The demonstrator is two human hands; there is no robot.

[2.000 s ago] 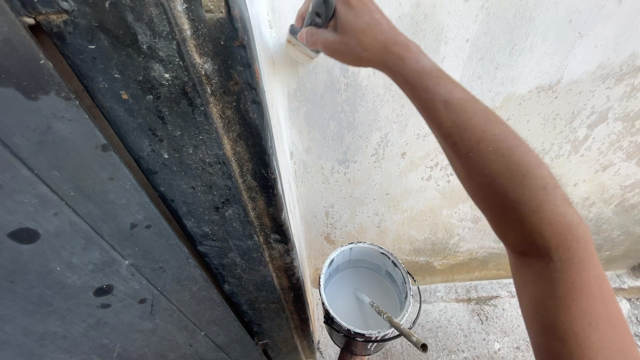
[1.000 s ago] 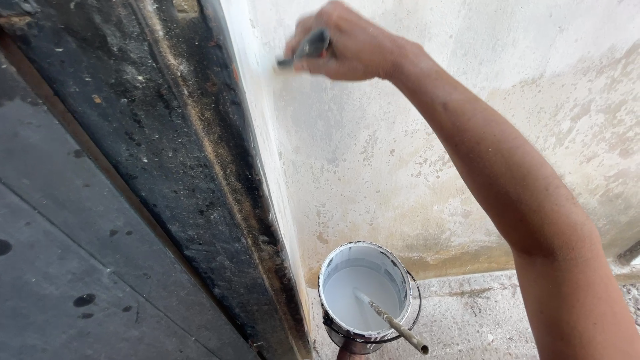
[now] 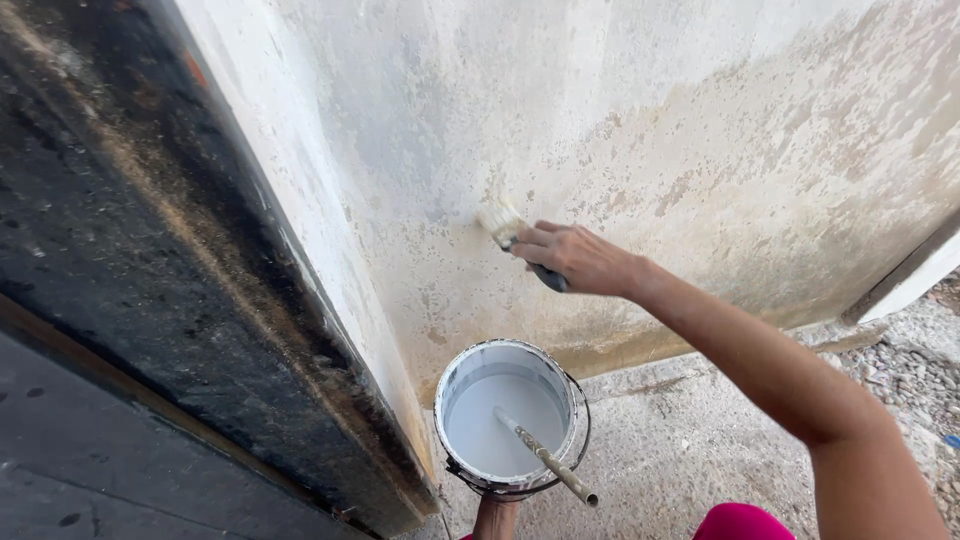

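Observation:
My right hand [image 3: 574,257] grips the dark handle of a paintbrush [image 3: 501,219], whose pale bristles lie against the patchy whitewashed wall [image 3: 645,172]. Below it, my left hand [image 3: 496,517] is under the paint bucket [image 3: 442,420] at the lower centre; the bucket hides most of its fingers. Thin white paint [image 3: 480,431] partly fills the bucket. A paint-spattered stick or tube [image 3: 559,466] stands tilted in the paint and leans out over the rim, and the wire handle [image 3: 590,427] hangs at the right side.
A dark, weathered frame and panel [image 3: 187,277] run diagonally along the left, beside a narrow white wall edge [image 3: 300,180]. Rough concrete ground [image 3: 637,457] lies under the wall, with gravel [image 3: 911,375] at the right. Part of a bright pink garment [image 3: 742,523] shows at the bottom.
My right hand and the brush have moved down and right, from high beside the corner to the middle of the wall. The bucket is still held low. The view has shifted somewhat.

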